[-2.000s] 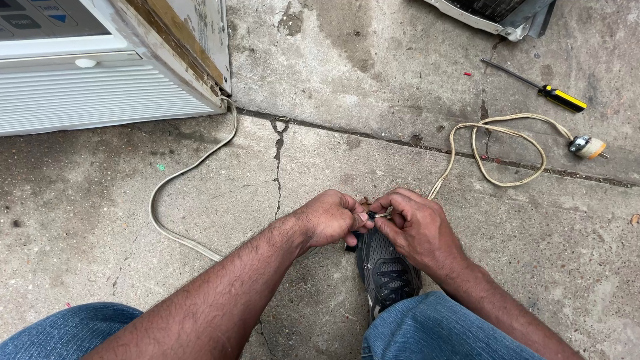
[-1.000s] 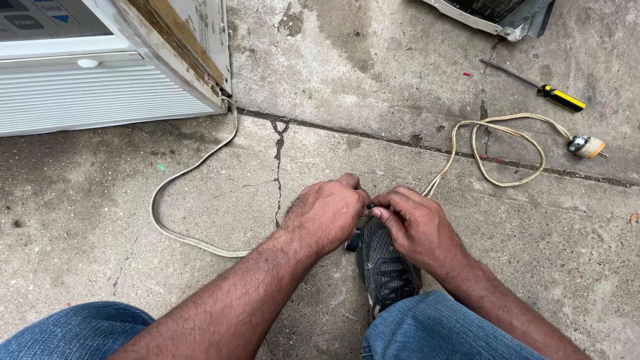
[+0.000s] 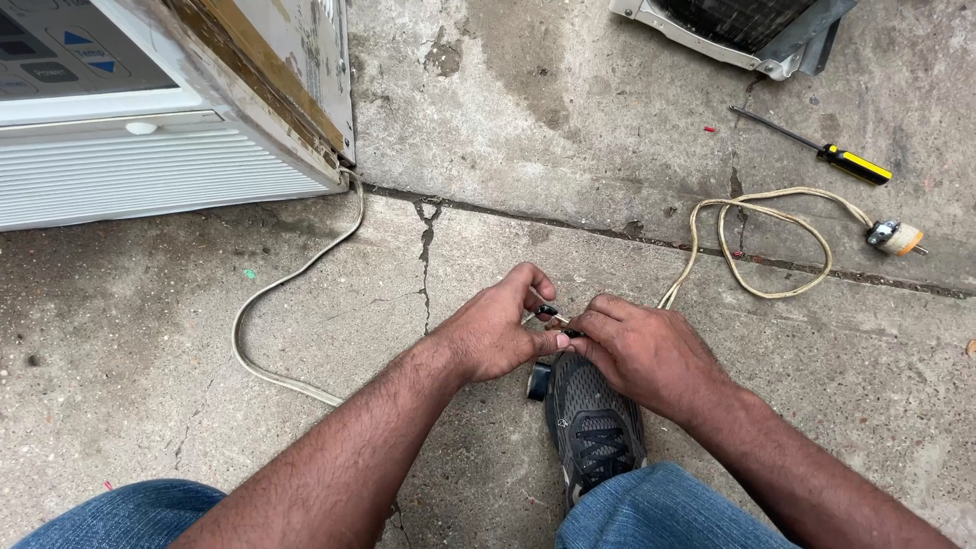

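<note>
My left hand (image 3: 499,328) and my right hand (image 3: 648,351) meet above the toe of a dark mesh sneaker (image 3: 598,427). Between them is a joint in the power cord with black electrical tape (image 3: 547,310) on its wires. My left thumb touches the taped part, and its index finger is raised. The right thumb and fingers pinch the cord. One stretch of the cord (image 3: 255,305) runs from the air conditioner to beneath my left forearm; the other loops on the right to a plug (image 3: 896,238). A black tape roll (image 3: 538,381) stands beside the shoe.
The white window air conditioner (image 3: 145,168) sits at the upper left. A screwdriver with a yellow and black handle (image 3: 854,164) lies at the upper right, below a metal-framed part with dark fins (image 3: 732,27). Cracked concrete lies underneath, with a small red scrap (image 3: 710,129).
My left hand has turned and its fingers have spread, showing the black-taped joint that it covered a second ago. My right hand remains at nearly the same spot.
</note>
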